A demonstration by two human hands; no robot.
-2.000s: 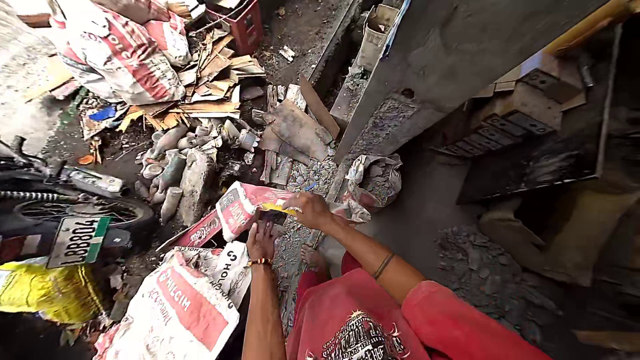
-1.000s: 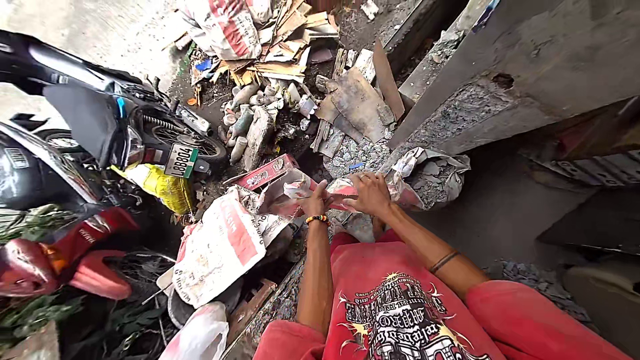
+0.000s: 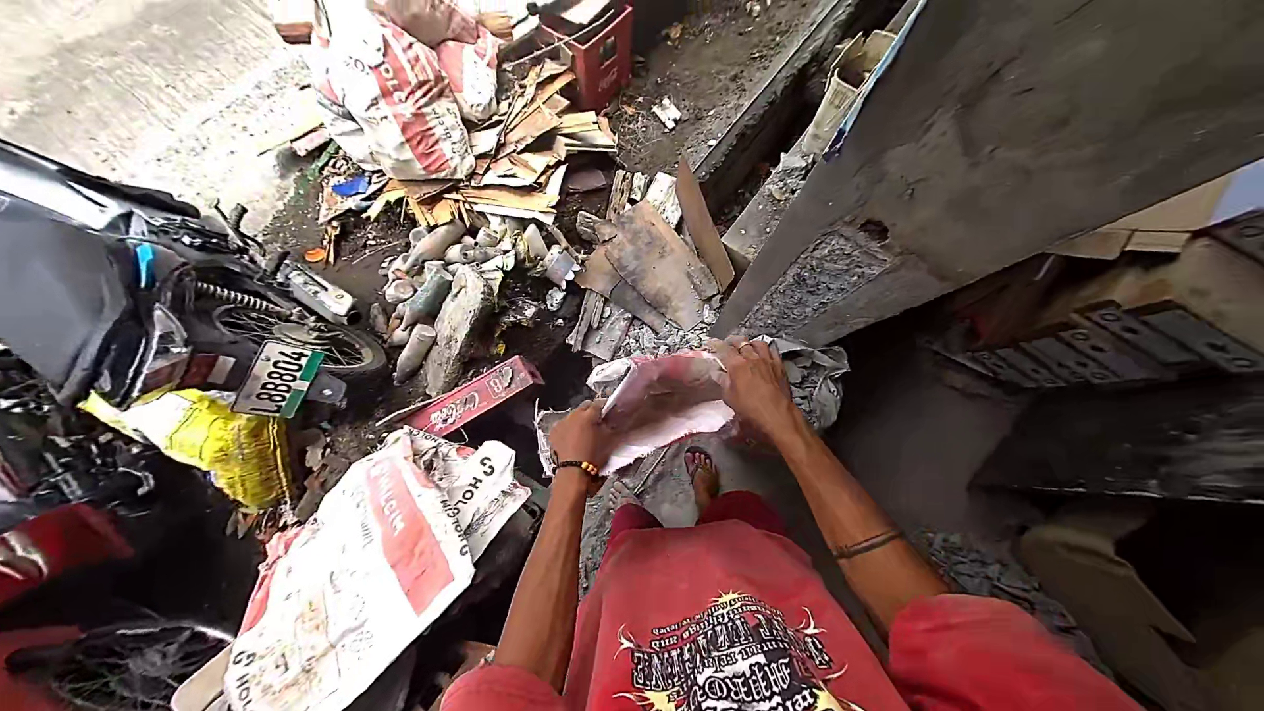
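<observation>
A red and white woven sack (image 3: 676,395) is spread between my hands, its frayed mouth apart and facing me. My left hand (image 3: 581,434) grips its left edge, and my right hand (image 3: 755,385) grips its right edge. A crumpled grey-white sack (image 3: 815,380) lies just beyond my right hand. To the lower left, a flattened white sack with a red panel (image 3: 385,553) bears printed writing. Between it and the rubble lies a long red piece with white lettering (image 3: 474,397).
Old bottles (image 3: 420,296), broken wood (image 3: 523,148) and a filled sack (image 3: 405,94) lie ahead, near a red crate (image 3: 597,59). A motorcycle (image 3: 296,326) and a yellow sack (image 3: 212,444) stand left. A concrete slab (image 3: 968,128) juts in from the right.
The red and white sack, narrow and bunched two seconds ago, now spreads apart at its mouth. The yellow item between my hands then is no longer seen there. My hands have moved farther apart.
</observation>
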